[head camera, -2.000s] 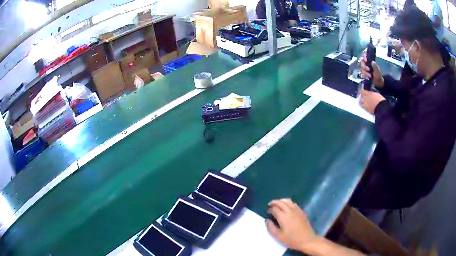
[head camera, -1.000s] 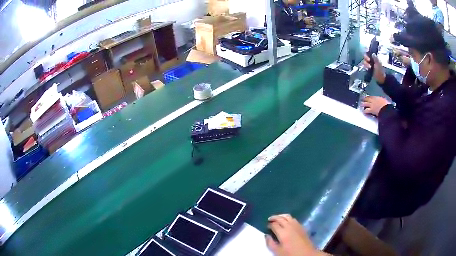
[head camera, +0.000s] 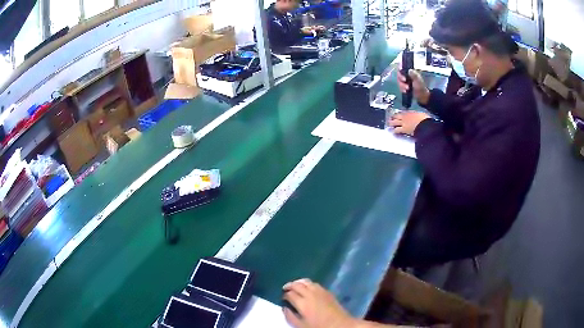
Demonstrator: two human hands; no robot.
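My right hand [head camera: 315, 306] is at the bottom edge, with curled fingers around a small dark object [head camera: 291, 309] that is mostly hidden. To its left, black units with white-bordered dark screens lie in an overlapping row; the upper unit [head camera: 219, 280] shows whole, the lower one [head camera: 191, 314] is cut off by the frame. A part-assembled black device [head camera: 192, 197] lies on the green belt, with a silvery-white panel [head camera: 200, 182] on top and a black strap [head camera: 170, 229] hanging off it. My left hand is not in view.
A white sheet [head camera: 261, 315] lies under my work. A tape roll [head camera: 182, 136] sits at the far belt edge. At right, a masked worker [head camera: 477, 147] holds a black device [head camera: 407, 75] beside a black fixture [head camera: 358, 99]. Cartons [head camera: 202, 54] and another worker [head camera: 282, 27] are behind.
The view has turned right, so things appear further left. The device on the belt has moved closer along the belt. My right hand keeps its pose near the screens.
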